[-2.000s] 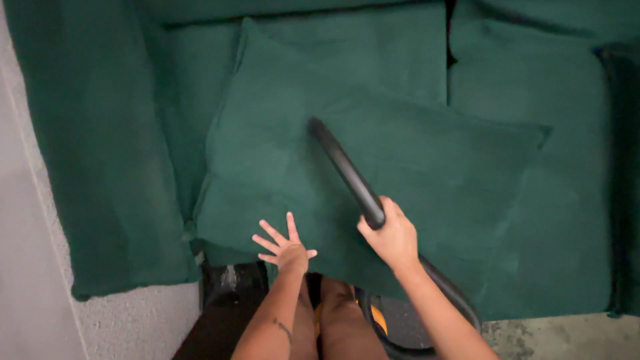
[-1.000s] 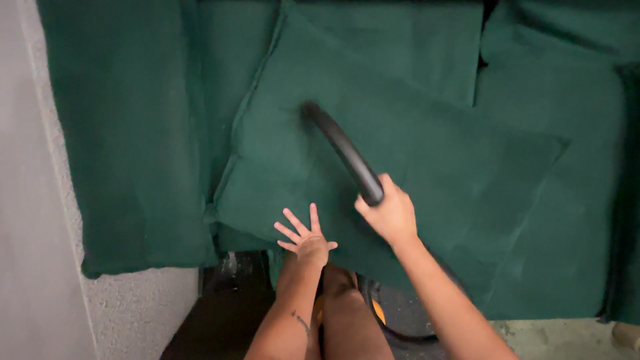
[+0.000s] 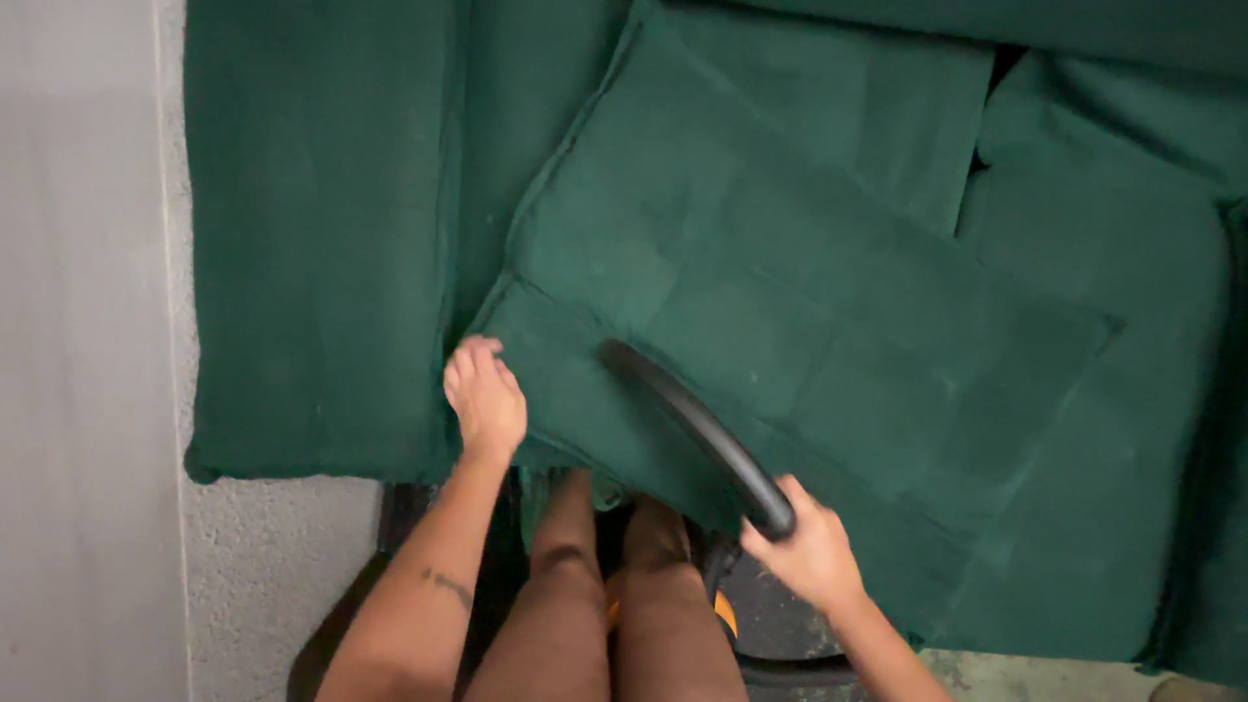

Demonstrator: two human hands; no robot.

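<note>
A loose green fabric cushion [image 3: 780, 283] lies at a slant on a green sofa [image 3: 322, 244]. My left hand [image 3: 487, 400] is at the cushion's left front corner, its fingers bent over the edge; the thumb side is partly hidden, and how firmly it grips is not plain. In my right hand [image 3: 804, 541] is the black curved tube of a vacuum cleaner [image 3: 702, 419]. The tube's far end rests on or just over the cushion's front left part, up and left of that hand.
The sofa's left armrest stands beside a grey wall [image 3: 88, 341]. Below the seat, between and beside my legs, part of a black and orange machine [image 3: 726, 614] shows, with a black hose [image 3: 795, 671] on the floor. Another green cushion edge rises at far right.
My left hand has gone from spread fingers near the cushion's front edge to its left corner, fingers now bent. The tube's end has moved toward the front edge of the cushion.
</note>
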